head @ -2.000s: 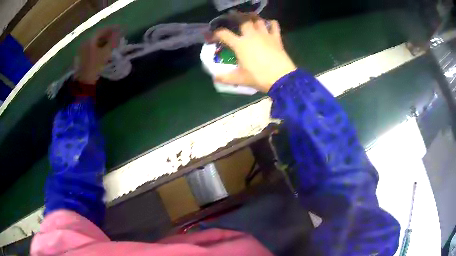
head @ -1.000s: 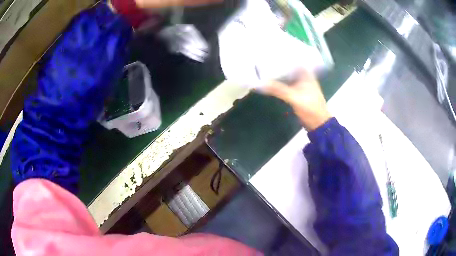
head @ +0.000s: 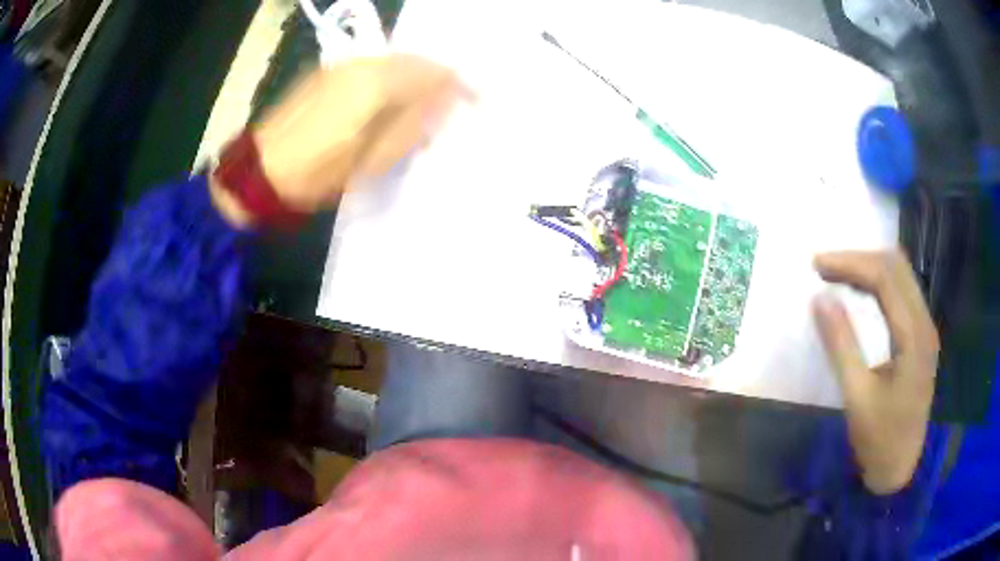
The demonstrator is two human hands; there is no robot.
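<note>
A white housing lies open side up on the white sheet, with a green circuit board filling it. Blue, red, yellow and dark lead wires stick out at its left side, beside a dark rounded part. My left hand is blurred at the upper left of the sheet, apart from the housing; whether it holds anything cannot be told. My right hand is right of the housing, not touching it, fingers apart and empty.
A screwdriver with a green handle lies above the housing. A round blue end of a dark tool rests at the right. White cord is at the upper left. The green belt with a worn pale edge runs along the left.
The view has turned from the belt to the white sheet. The housing with its board now lies on the sheet, and my right hand is off it. My left hand has come over the sheet.
</note>
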